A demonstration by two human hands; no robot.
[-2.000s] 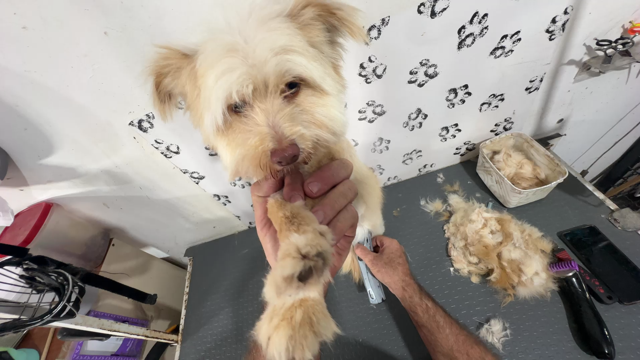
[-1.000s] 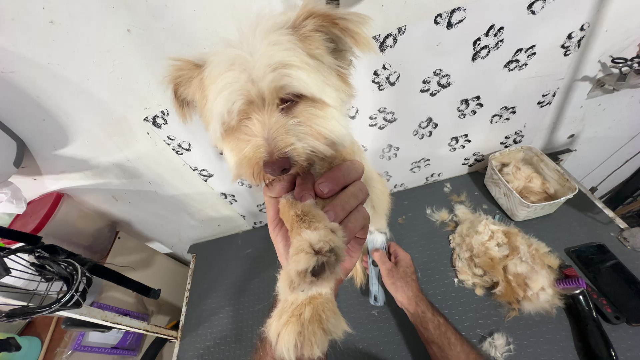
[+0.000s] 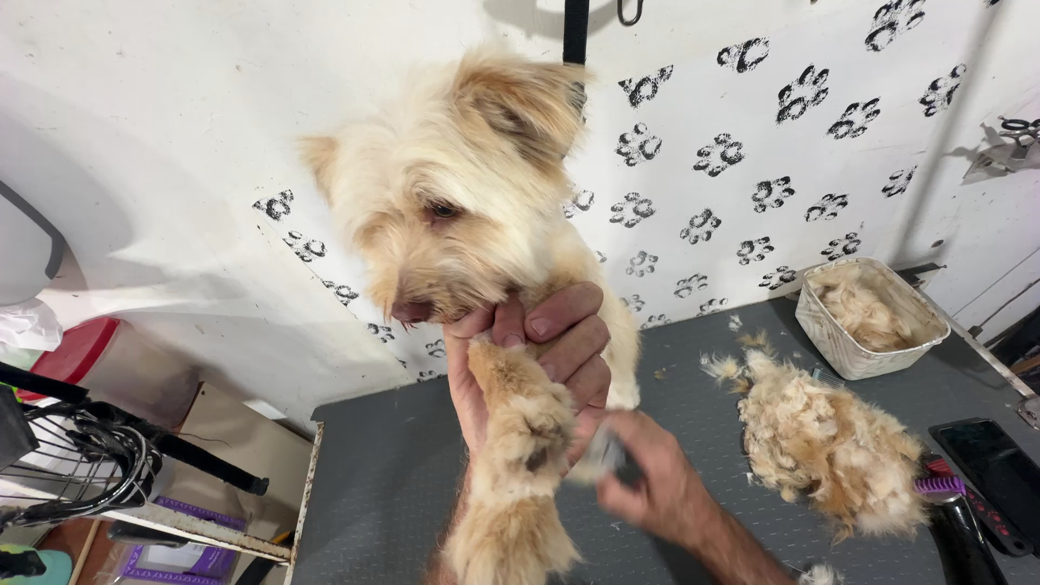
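Observation:
A cream and tan dog [image 3: 455, 203] sits on the dark grooming table [image 3: 366, 487], its head turned toward the left. My left hand [image 3: 561, 349] is closed around the dog's raised front leg [image 3: 520, 431], just under its chin; the furry limb reaches down toward the camera. To the right and lower, my right hand [image 3: 658, 479] grips a grey grooming tool [image 3: 609, 459], blurred by motion, beside the dog's other leg. Its exact kind cannot be told in this frame.
Loose clipped fur [image 3: 821, 439] lies on the right, near a plastic tub [image 3: 869, 366] holding more fur. Cordless clippers [image 3: 959, 536] and a phone [image 3: 991, 463] rest at the right edge. A wire basket [image 3: 73, 455] stands at lower left.
The dog has turned its head toward the left. My right hand has raised the tool closer to my left hand. The view has shifted a little.

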